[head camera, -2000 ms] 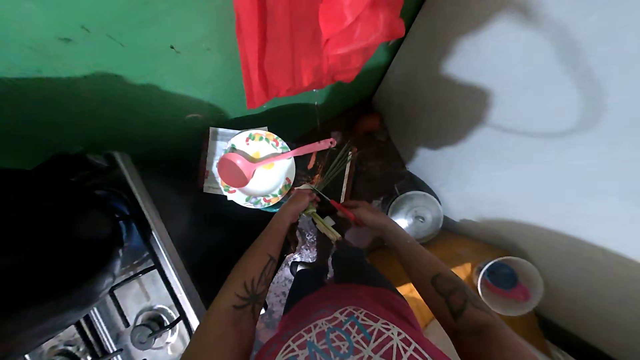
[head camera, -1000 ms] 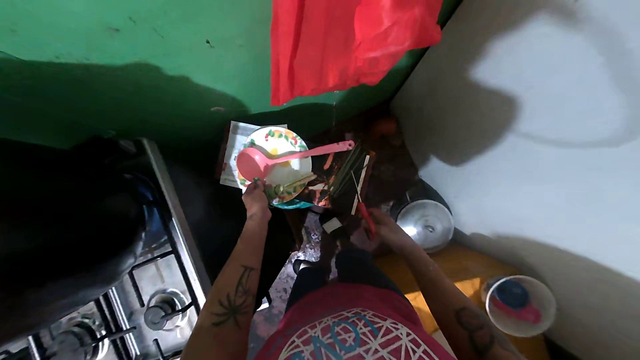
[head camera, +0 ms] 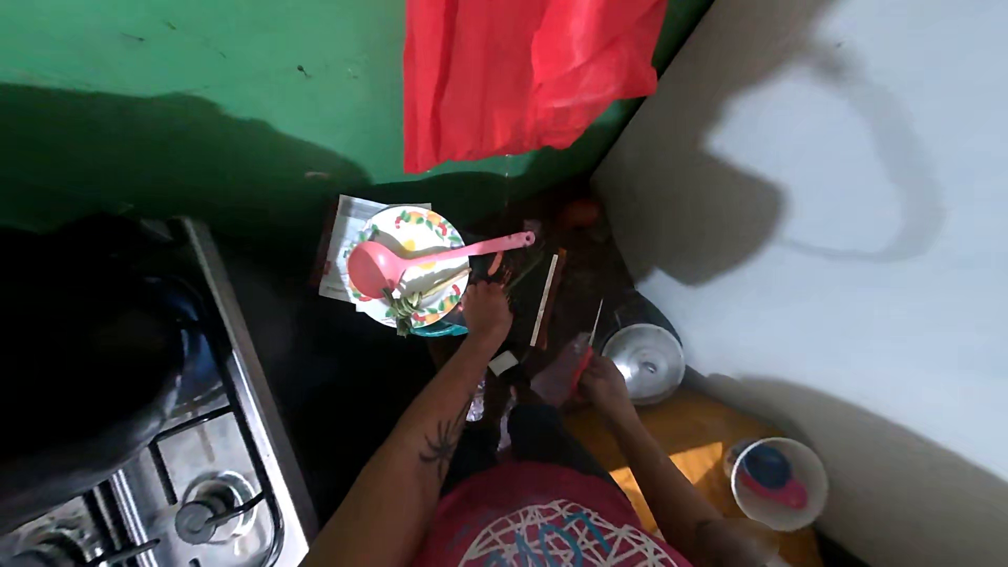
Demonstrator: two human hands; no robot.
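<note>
My right hand point(head camera: 605, 383) holds a red-handled knife point(head camera: 584, 367), its narrow blade pointing up, left of a round metal lid point(head camera: 650, 364). My left hand point(head camera: 487, 313) is at the right edge of a plate with a fruit-patterned rim point(head camera: 424, 222), near several green stalks; whether its fingers grip anything is hidden. On the plate lie a pink plastic ladle point(head camera: 376, 268), its handle reaching past the right rim, and a knotted bundle of green leaves point(head camera: 404, 307) at the lower edge. Printed paper point(head camera: 340, 252) shows under the plate.
A gas stove point(head camera: 236, 346) with a large dark pot point(head camera: 87, 370) stands at the left. Red cloth point(head camera: 528, 87) hangs from above against the green wall. A white bucket point(head camera: 817, 492) with blue and pink things inside is at the lower right. A pale strip point(head camera: 545, 299) lies right of the left hand.
The knotted leaves now lie on the plate's lower edge. My left hand has moved from the plate's lower rim to its right side. My right hand still holds the red-handled knife.
</note>
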